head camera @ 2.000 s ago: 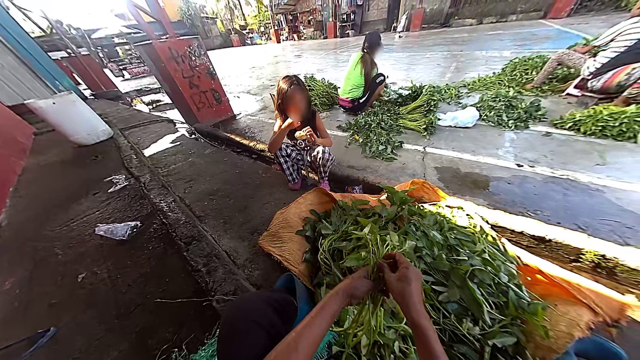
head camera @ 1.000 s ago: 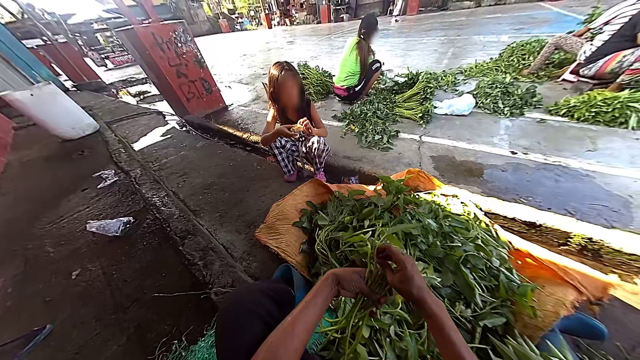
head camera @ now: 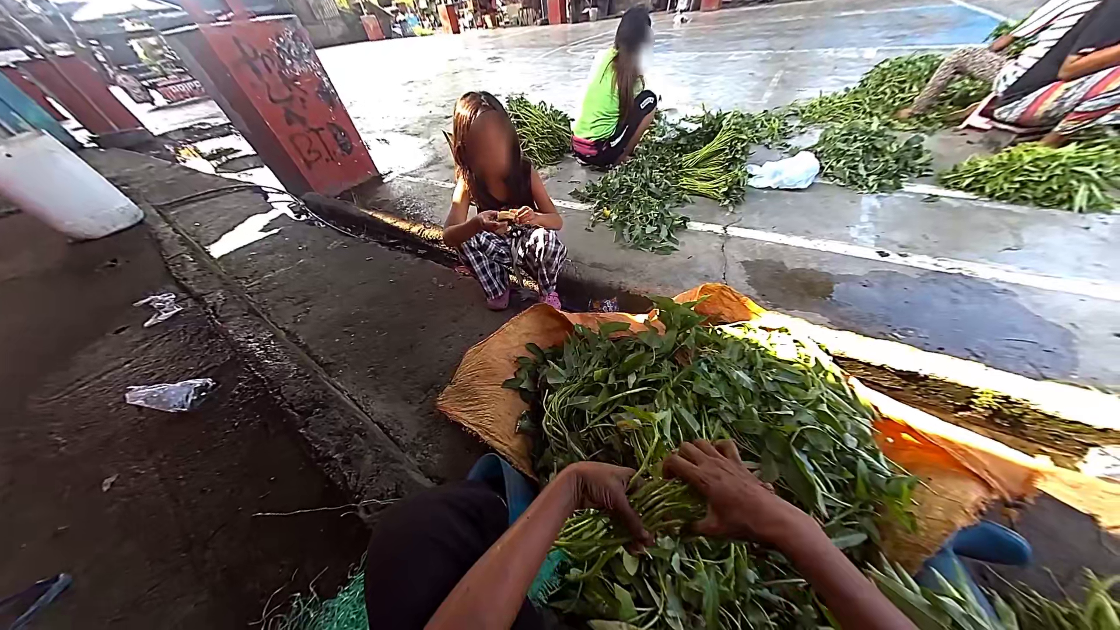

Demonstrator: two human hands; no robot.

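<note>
A heap of leafy green vegetable stalks [head camera: 752, 411] lies on an opened orange woven sack [head camera: 494, 372] in front of me. My left hand [head camera: 608, 499] curves over the near side of a bunch of green stems [head camera: 661, 506], thumb pointing down. Against the right side of that same bunch rests my right hand [head camera: 722, 490], its fingers spread over the stems. The bunch lies between both hands on the heap. Whether the left fingers close fully under the stems is hidden.
Beyond the sack a person [head camera: 503, 201] squats at the gutter, holding something small. Other people sit among piles of greens [head camera: 647, 184] on the wet court. A concrete kerb [head camera: 289, 350] runs along the left, near plastic litter [head camera: 171, 395]. Green netting [head camera: 328, 604] lies beside my leg.
My hands were close together, fingers pinching at stems; now they are apart, lower on the heap, on either side of a bunch. The squatting person's hands have come down from near the face.
</note>
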